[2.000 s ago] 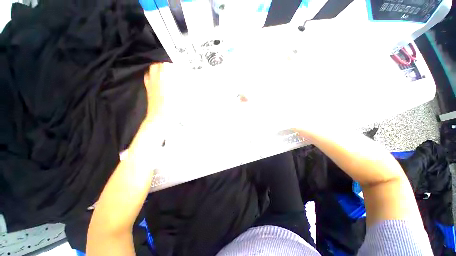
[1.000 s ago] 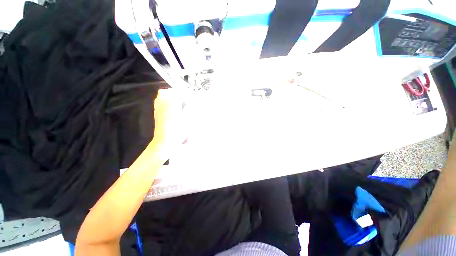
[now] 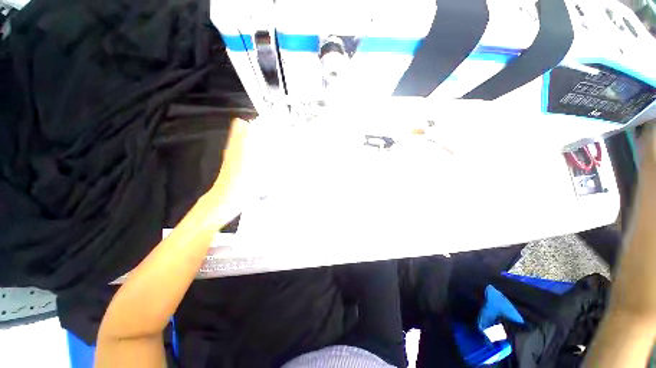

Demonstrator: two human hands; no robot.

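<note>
The black cloth (image 3: 79, 144) lies heaped left of the white sewing machine, its edge close to the needle area (image 3: 306, 111). My left hand (image 3: 243, 154) lies at the cloth's right edge, just below and left of the needle area. Its fingers are washed out by glare, so I cannot tell whether they grip the cloth. My right forearm (image 3: 636, 251) runs up the right picture edge beside the machine's end. My right hand is cut off or hidden there.
A small dark tool (image 3: 379, 141) lies on the white bed right of the needle. Red-handled scissors (image 3: 584, 157) lie at the bed's right end, below the control panel (image 3: 600, 92). Black pieces and a blue crate (image 3: 485, 352) are beside the lap.
My right hand has left the bed's front edge, and the right arm now reaches up along the right side. My left hand stays by the cloth edge. The camera view has shifted.
</note>
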